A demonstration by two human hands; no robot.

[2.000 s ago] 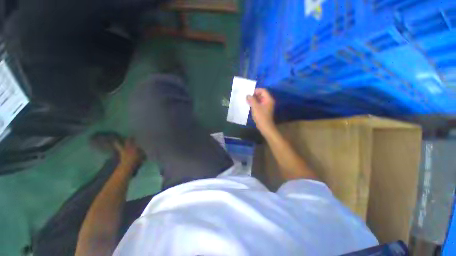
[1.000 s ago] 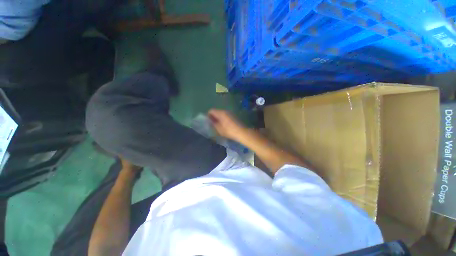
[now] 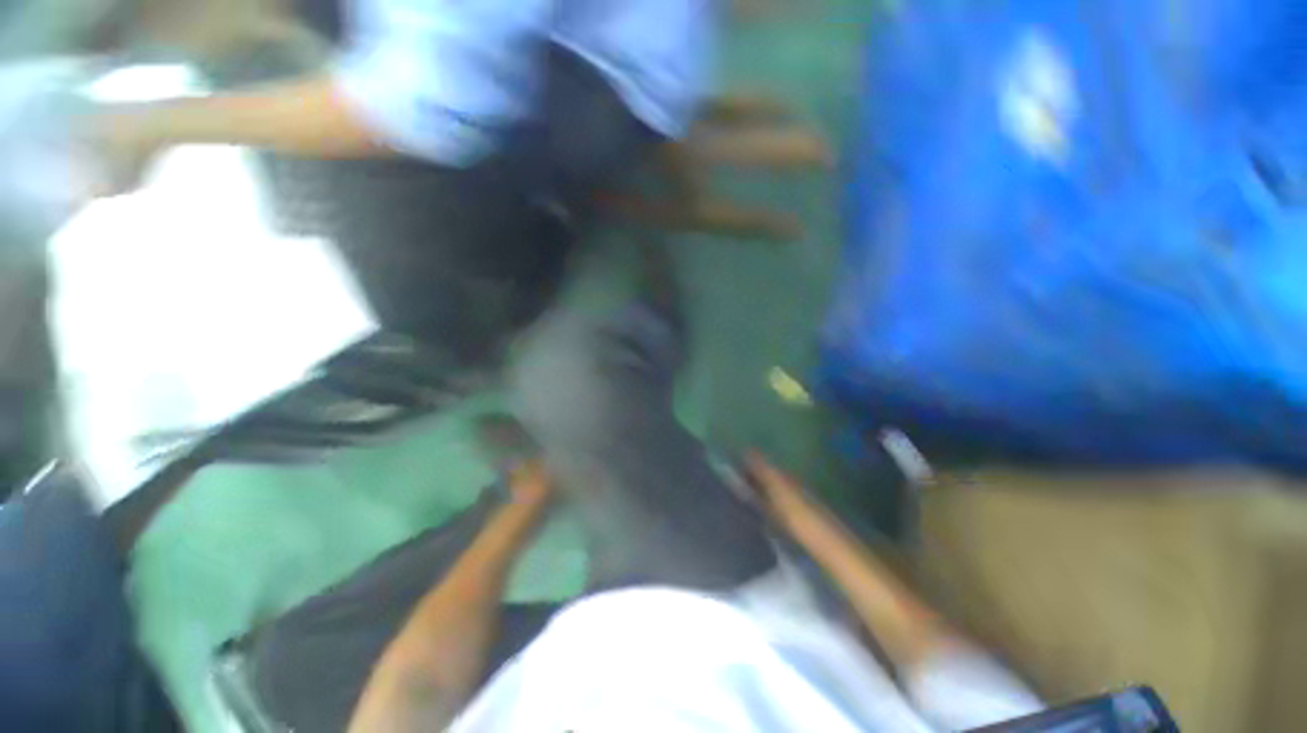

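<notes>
The picture is blurred. My left hand (image 3: 528, 480) is low by my left leg, small and blurred; I cannot tell if it holds anything. My right hand (image 3: 760, 476) is beside my right thigh, partly against the grey trousers; its fingers are unclear and no paper can be made out in it. White sheets (image 3: 201, 308) lie on a black crate (image 3: 358, 408) at the left, away from both hands.
A person in a light blue shirt (image 3: 444, 72) sits across, an arm reaching over the sheets. Blue crates (image 3: 1061, 244) stand at the upper right, a brown carton (image 3: 1089, 587) below them. A small yellowish scrap (image 3: 788, 385) lies on the green floor.
The view has swung left, bringing the sheets and other person into view. My right hand held a white slip out by the crates, then drew back to my leg; the slip no longer shows.
</notes>
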